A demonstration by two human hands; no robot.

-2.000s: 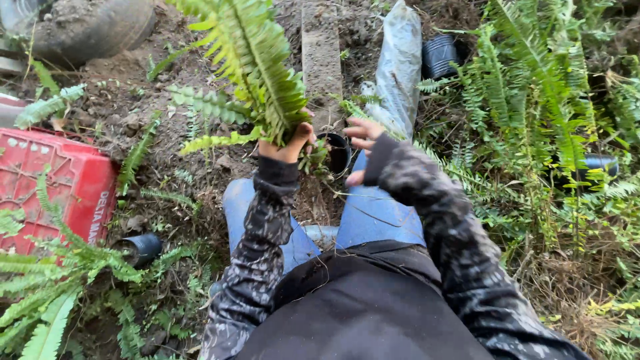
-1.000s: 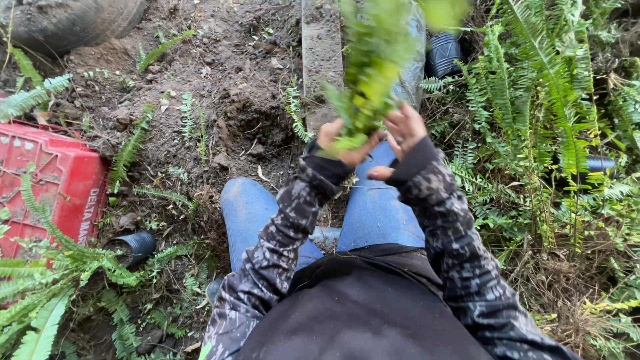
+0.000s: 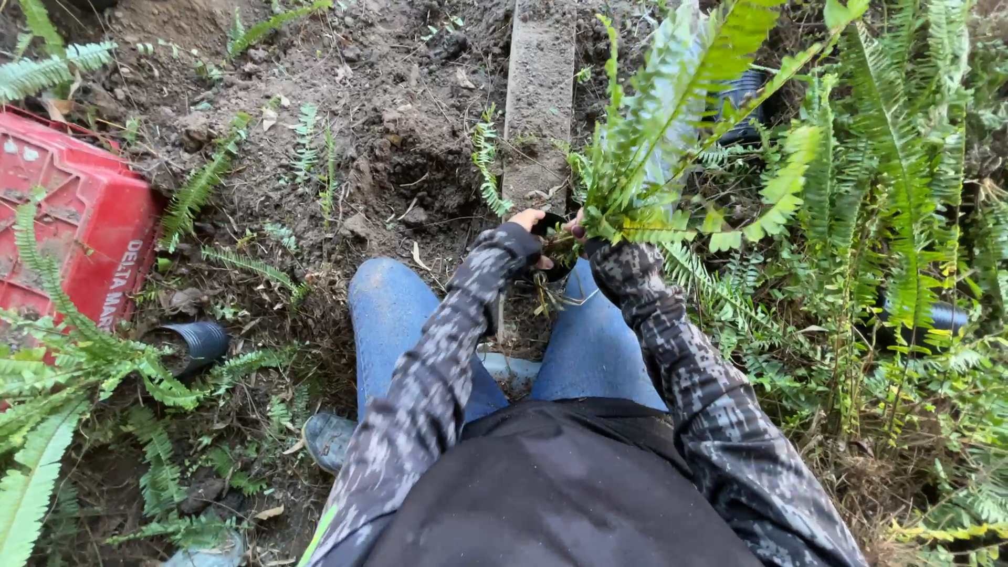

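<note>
A green fern plant [image 3: 630,189] leans up and to the right between my knees, its stems gathered low in my right hand [image 3: 581,230]. My left hand [image 3: 529,224] is on the rim of a black plastic pot [image 3: 554,264], just left of the fern's base. Thin roots and stems [image 3: 561,246] hang at the pot's mouth between the two hands. The fronds and the sleeve cover most of my right hand's fingers, and the lower part of the pot is in shadow.
A wooden plank [image 3: 539,102] lies on loose soil ahead. At the left are a red plastic crate [image 3: 118,228] and an empty black pot [image 3: 201,345]. Dense ferns [image 3: 882,181] grow at the right, around another dark pot [image 3: 945,317]. A clear plastic bag [image 3: 681,47] lies behind the held fronds.
The fern has gone from my left hand, two seconds ago, to my right hand. My left hand has moved onto the black pot. The blurred fronds of one second ago now tilt right.
</note>
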